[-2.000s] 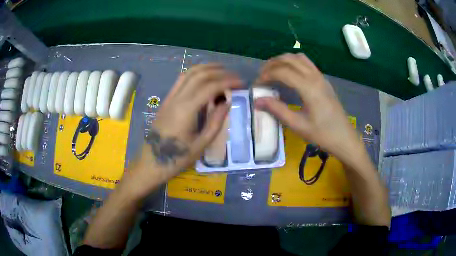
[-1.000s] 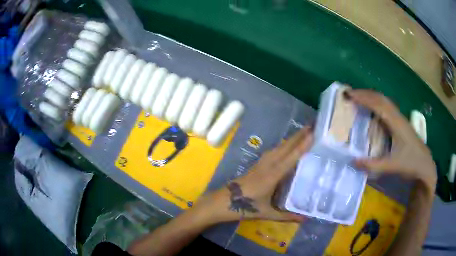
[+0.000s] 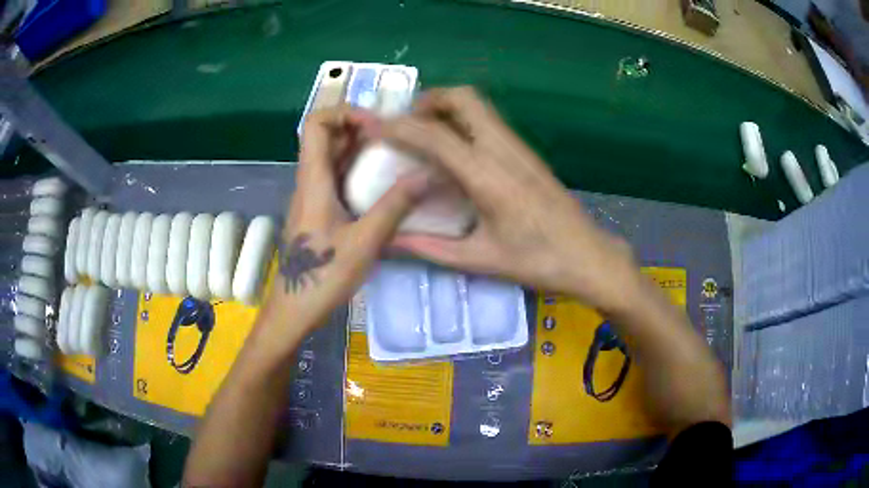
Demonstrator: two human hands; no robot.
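Note:
My left hand (image 3: 329, 205) and my right hand (image 3: 500, 195) together hold a white rounded device (image 3: 410, 195) above the mat. An empty white three-compartment tray (image 3: 446, 329) lies below my hands; its far part is hidden by them. A packed tray (image 3: 367, 84) sits on the green belt just beyond my hands. It shows a beige unit with a black dot in its left slot and a white unit in its right slot. Its near part is hidden.
White devices (image 3: 152, 253) lie in rows at the left. Stacked empty trays (image 3: 810, 276) stand at the right. Several loose white devices (image 3: 754, 150) lie on the green belt (image 3: 534, 95). A grey metal bar (image 3: 57, 133) crosses at the upper left. A blue bin (image 3: 57, 24) is beyond.
The packed tray went from my hands onto the belt. The empty tray now lies on the mat. Both hands have taken hold of a white device. The camera view has turned.

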